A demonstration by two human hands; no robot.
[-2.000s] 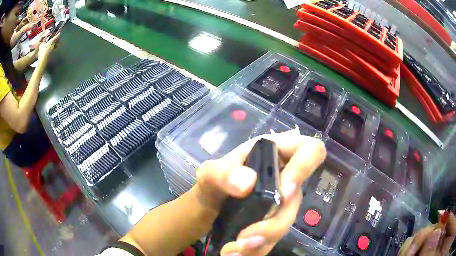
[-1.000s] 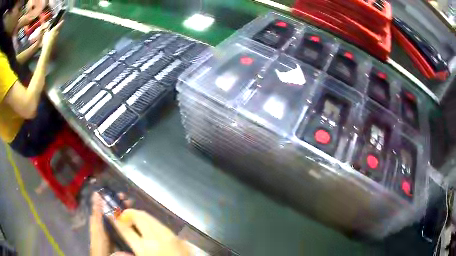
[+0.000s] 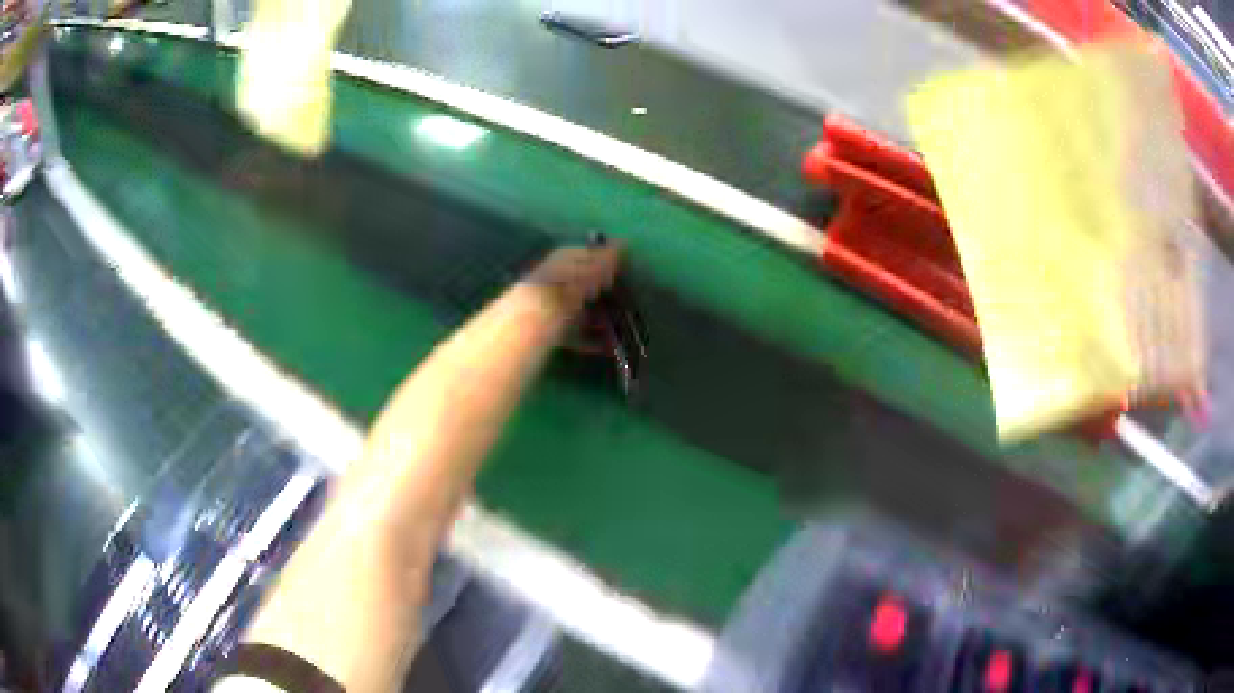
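Observation:
My left hand, blurred, reaches out over the green conveyor belt. Its fingers hold a dark handset by its upper end, low over or on the belt; the blur hides whether it touches. A dark band is on my left wrist. My right hand is not in view. The blister tray is blurred at the bottom right, with dark handsets and red dots in it.
Stacked black units are blurred at the lower left. Beyond the belt's pale rail are a red turnover tray and a yellow paper sheet. Another yellow sheet shows at the top left. A dark slab lies at the back.
The view has swung up and towards the conveyor. My left hand has moved from near the bench's front edge out over the belt with a handset. My right hand has left the view.

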